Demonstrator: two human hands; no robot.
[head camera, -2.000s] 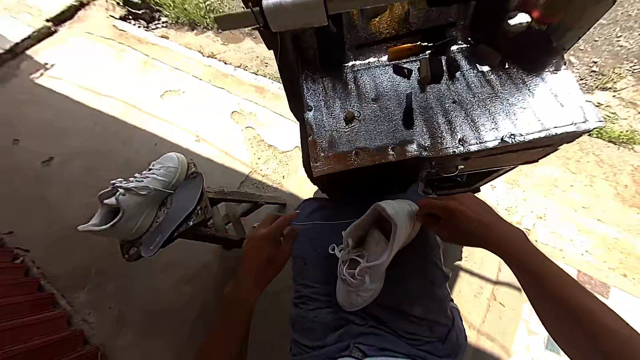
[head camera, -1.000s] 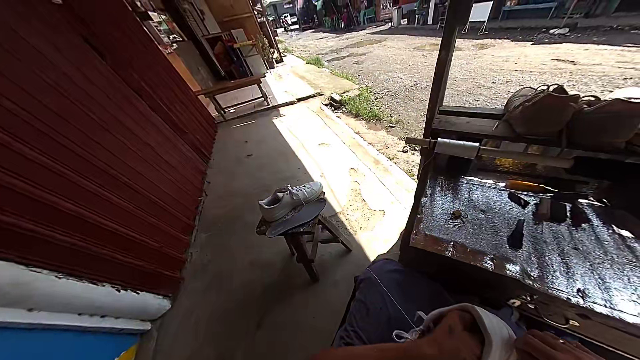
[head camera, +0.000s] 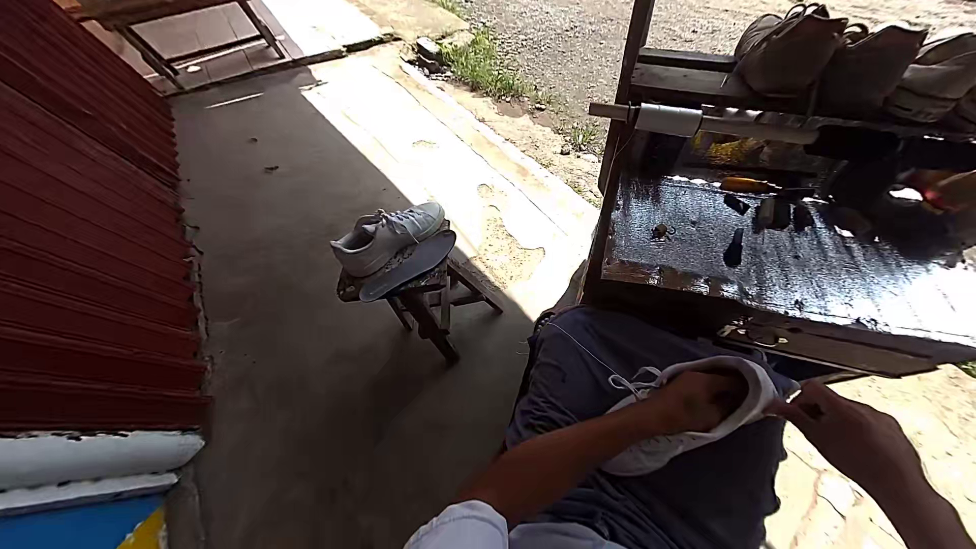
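Observation:
A white lace-up sneaker (head camera: 648, 456) lies on my lap, its opening toward the right. My left hand (head camera: 698, 400) reaches inside that opening, and the fingers are hidden in it. At the sneaker's heel is my right hand (head camera: 835, 423), fingers bent together; what they pinch is too small to tell. A thin white thread (head camera: 576, 341) runs across my dark trousers to the laces. The other white sneaker (head camera: 393, 238) rests on a small wooden stool (head camera: 431, 316), beside a dark flat insole or sole (head camera: 412, 267).
A worn wooden workbench (head camera: 671, 278) holds an orange-handled tool (head camera: 747, 185), dark scraps and a white roll (head camera: 669, 120) on a rod. Several worn shoes (head camera: 793, 53) line its back shelf. A red corrugated wall (head camera: 84, 252) stands left, and a bench (head camera: 206, 57) farther back.
Two seconds ago my left hand was outside the sneaker, left of it with the thread; now it is inside the opening. The view has swung left and partly back.

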